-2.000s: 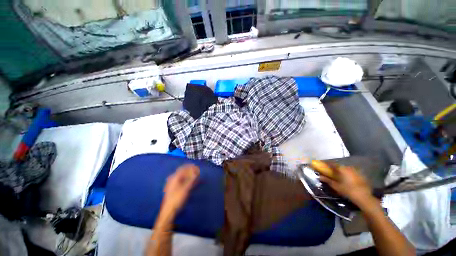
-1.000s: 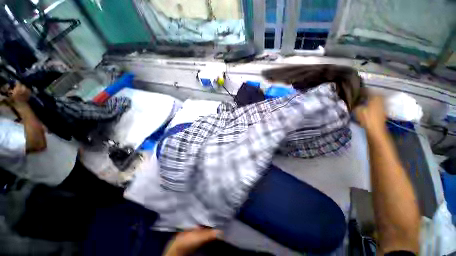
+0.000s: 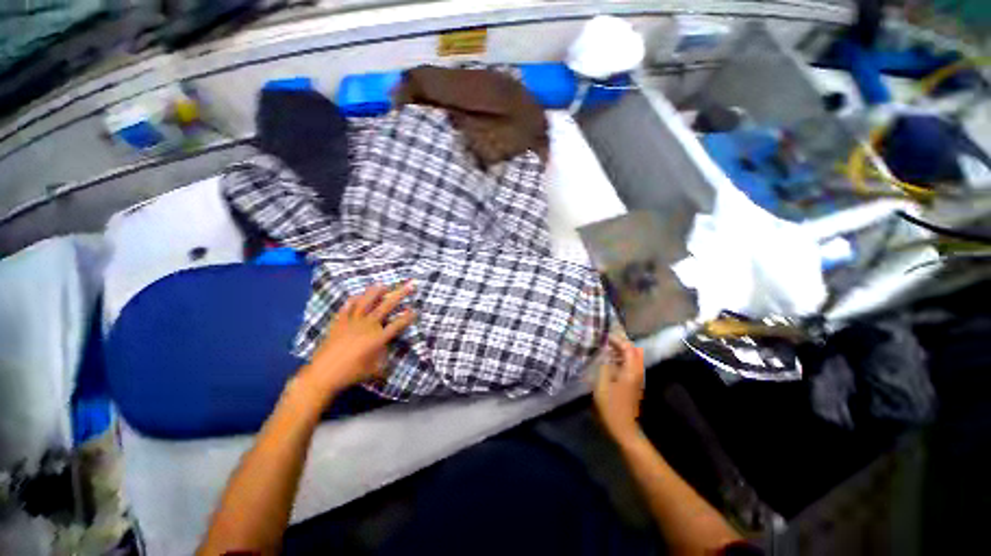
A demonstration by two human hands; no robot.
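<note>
The plaid garment [image 3: 500,310] lies over the right part of the navy padded board [image 3: 207,348], its far part bunched behind it. Brown cloth [image 3: 478,103] lies at its far end. My left hand [image 3: 356,339] rests flat on the plaid's left side, fingers apart. My right hand [image 3: 619,380] pinches the plaid's right edge near the table's front. The steam iron [image 3: 748,350] is at the right, away from both hands, with its metal soleplate side showing. What supports the iron is unclear.
A dark cloth [image 3: 302,141] lies behind the plaid at left. The grey-brown iron rest [image 3: 639,272] is right of the garment, with crumpled white cloth [image 3: 755,261] beside it. A blue bolster [image 3: 367,93] runs along the back. Dark cloth [image 3: 886,375] hangs at far right.
The iron has left my right hand. The plaid has been moved onto the board, and the brown part now lies at the back. My left hand is now on the plaid; the view has shifted right.
</note>
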